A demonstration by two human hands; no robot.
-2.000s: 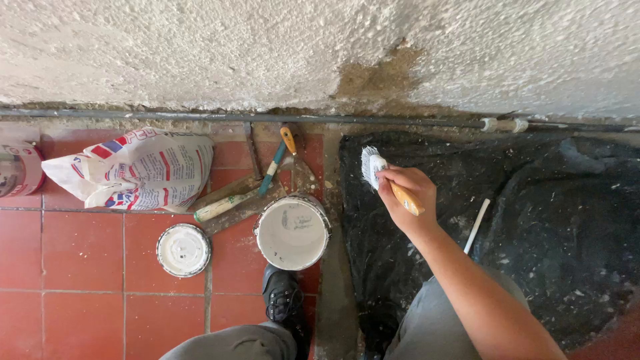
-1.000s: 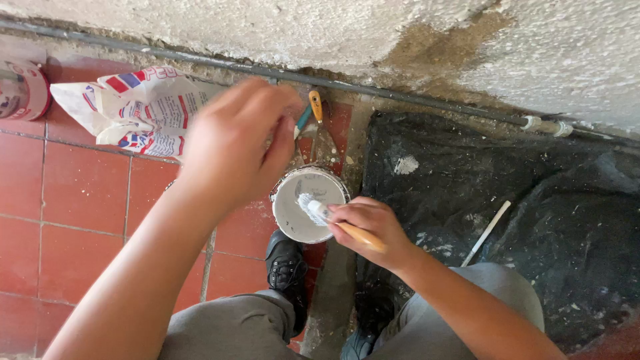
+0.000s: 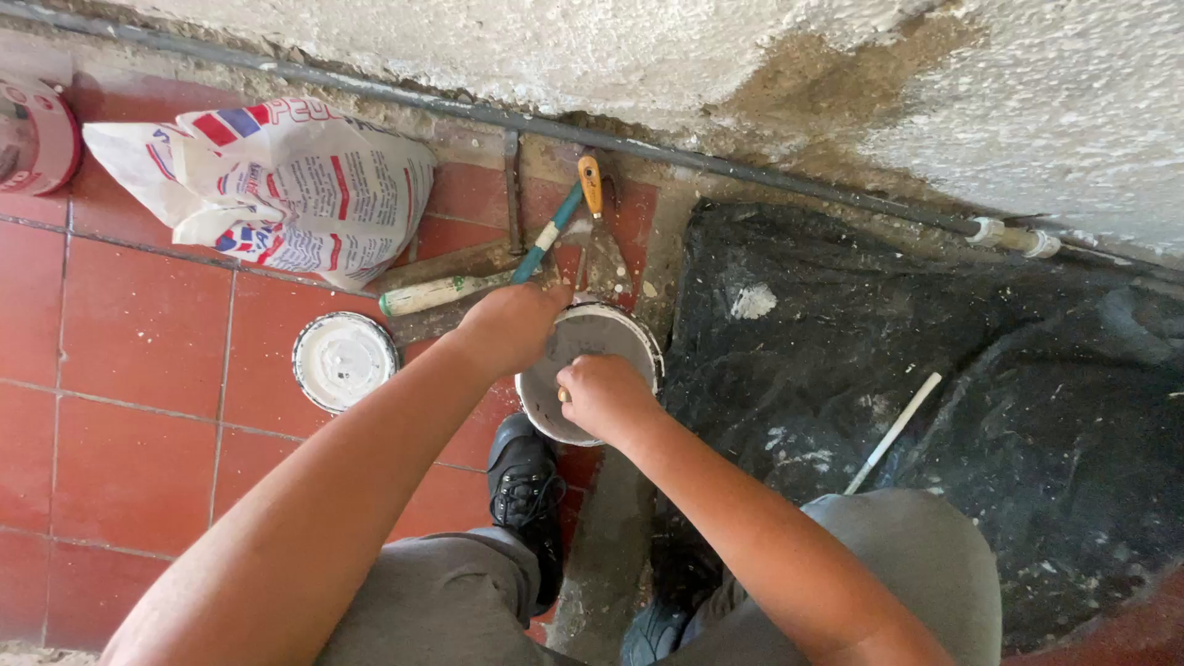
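My right hand (image 3: 606, 396) is closed around the paintbrush over the white bucket (image 3: 653, 370); only the end of its wooden handle (image 3: 563, 394) shows, and the bristles are hidden under my hand. At the bucket's upper left rim is my left hand (image 3: 518, 324), its fingertips by the edge; whether it grips the rim is not clear. Just beyond it lie a tool with a teal handle (image 3: 552, 231) and a putty knife with a wooden handle (image 3: 590, 185). The white-smeared round lid (image 3: 344, 362) rests on the tiles left of the bucket.
A printed plastic bag (image 3: 324, 194) and a red-and-white bucket (image 3: 37, 139) stand at the upper left. A pipe (image 3: 444, 106) runs along the base of the rough wall (image 3: 629, 55). Black sheeting (image 3: 786, 370) with a white stick (image 3: 893, 433) covers the floor at right.
The brush went from above the black sheeting to the bucket. My left hand, absent two seconds ago, came in over the bag and has moved to the bucket's rim.
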